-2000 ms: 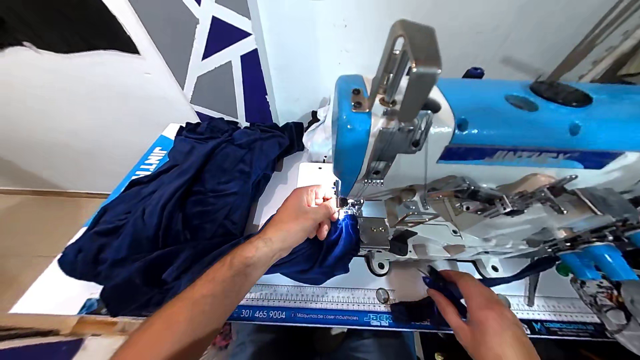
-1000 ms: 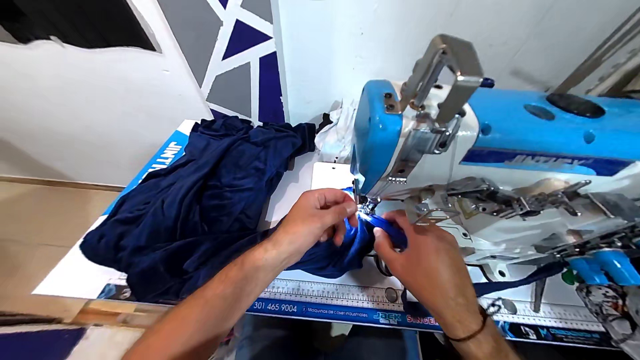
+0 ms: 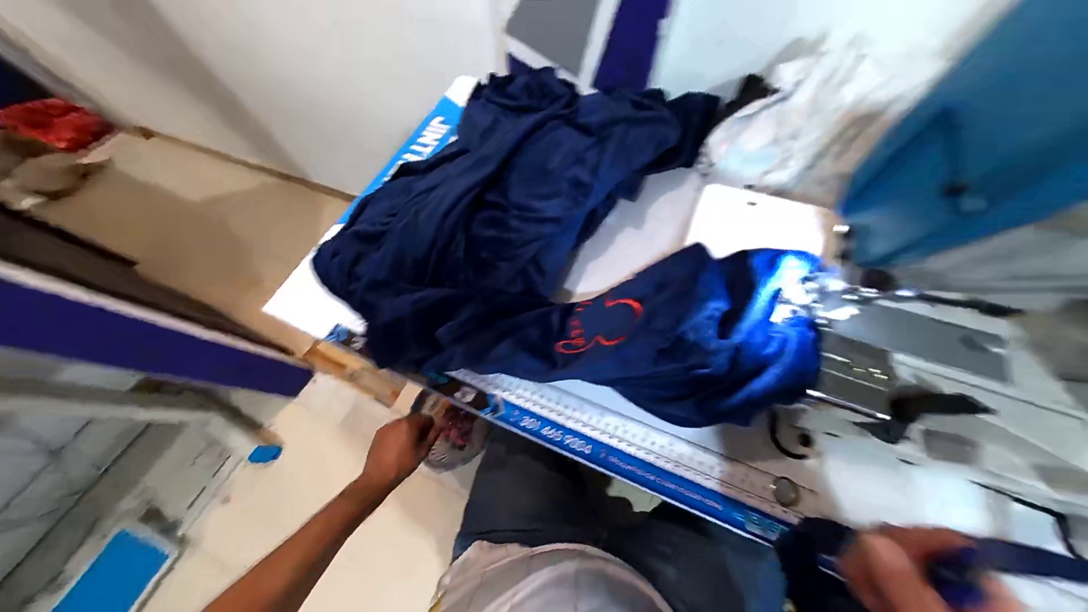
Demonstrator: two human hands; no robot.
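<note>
Navy blue fabric (image 3: 510,204) lies bunched on the sewing machine's table, with an orange-red printed or stitched outline (image 3: 599,325) on its near part. Its right end reaches the lit needle area of the machine (image 3: 807,293). My left hand (image 3: 404,446) is below the table's front edge, fingers curled beside a clear container (image 3: 455,433) with reddish contents; whether it grips anything is unclear. At the lower right, my right hand (image 3: 914,565), blurred, is closed around a blue-handled tool (image 3: 956,574), perhaps snips. A dark navy strip (image 3: 1037,559) extends to its right.
The machine's blue head (image 3: 977,144) stands at the upper right. A printed ruler (image 3: 612,429) runs along the table's front edge. White crumpled cloth (image 3: 778,127) lies behind the plate. My lap (image 3: 552,484) is below the edge, and a wall rises behind the table.
My left hand has left the needle area and moved down and left, below the table edge. My right hand has moved away from the needle to the lower right. The view has swung left and down.
</note>
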